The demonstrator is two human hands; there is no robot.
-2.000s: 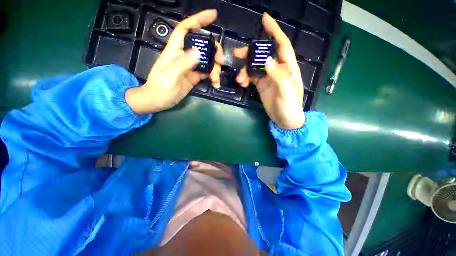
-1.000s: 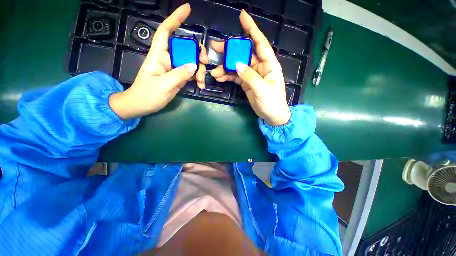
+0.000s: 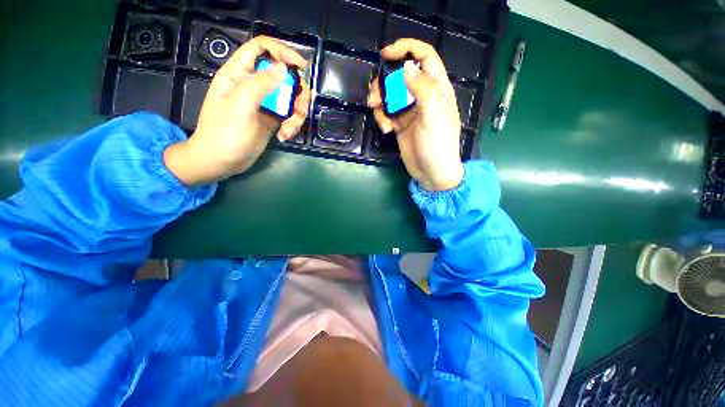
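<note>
My left hand (image 3: 238,115) holds a smartwatch (image 3: 276,94) over the black compartment tray (image 3: 345,16), its screen lit blue and white. My left thumb lies on the upper part of the screen. My right hand (image 3: 427,111) holds another smartwatch (image 3: 397,89), its screen lit light blue, with my thumb at its upper edge. The hands are apart, with tray pockets showing between them. Two watch bodies lie in pockets at the tray's upper left, one (image 3: 145,38) dark and one (image 3: 215,48) with a bright ring.
A pen (image 3: 509,86) lies right of the tray on the green bench top (image 3: 572,167). A pale fan (image 3: 704,284) stands at the lower right edge. Black gridded trays (image 3: 648,362) are at the lower right. A pale strip curves along the far side.
Both screens went from menu text to blue; white now shows on the left one. The hands have moved farther apart, the fingers have curled in, and both watches are now tilted.
</note>
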